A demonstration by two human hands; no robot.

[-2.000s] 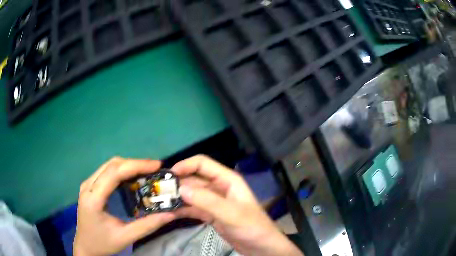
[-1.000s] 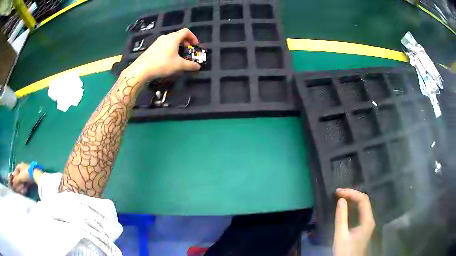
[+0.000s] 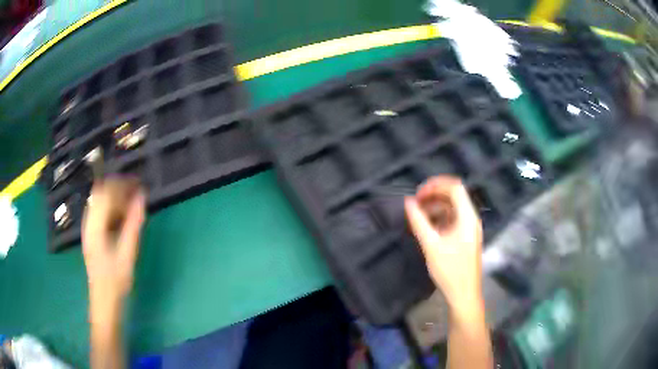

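The picture is blurred. A left black foam tray holds several opened watch units in its left pockets; one watch unit shows white and gold insides. My left hand is over this tray's front left part, fingers apart, with no object visible in it. My right hand is over a second black foam tray, thumb and fingers curled and apart. I see no watch in it, but blur and shade hide the space between its fingers.
A green bench with a yellow line lies under the trays. White crumpled material is at the top right. Another black tray is at the far right. The machine bed with a green plate is at the lower right.
The view has swung right. My left hand no longer shows the watch unit it held and has drawn back toward the left tray's front. My right hand has moved farther over the right tray.
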